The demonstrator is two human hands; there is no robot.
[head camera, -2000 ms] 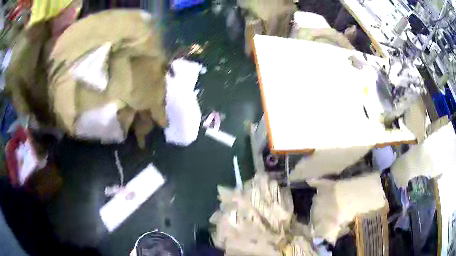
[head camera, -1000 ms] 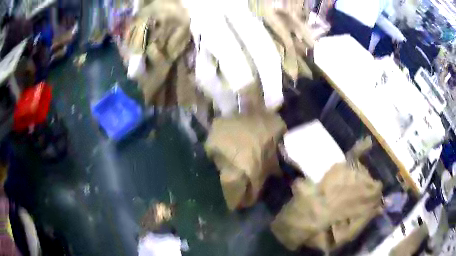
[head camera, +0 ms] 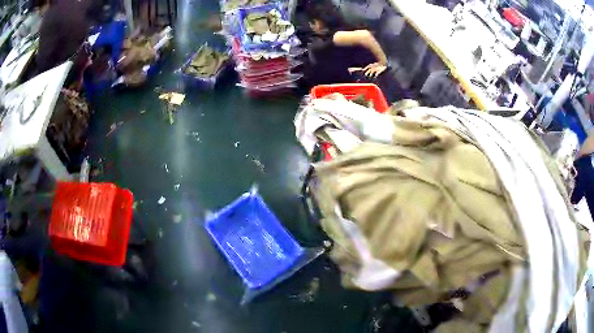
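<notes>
Neither of my hands shows in the head view. Nearest in front of me, at the right, is a large heap of khaki garment panels (head camera: 417,201) with long white strips (head camera: 514,175) over its right side. A blue plastic crate (head camera: 254,240) lies on the floor left of the heap and looks empty. A red plastic crate (head camera: 91,221) lies farther left. Another red crate (head camera: 352,94) shows partly behind the heap.
Dark green floor (head camera: 215,149) runs ahead with small scraps. Stacked crates (head camera: 270,65) and crates with khaki pieces (head camera: 207,64) stand farther off. A person (head camera: 345,52) in dark clothing is beyond the heap. White tables stand left (head camera: 32,110) and upper right (head camera: 449,39).
The view has moved forward past the white tables and blurs less. The blue and red crates appear larger and lower. The khaki heap now fills the right, and the person and stacked crates have come into view.
</notes>
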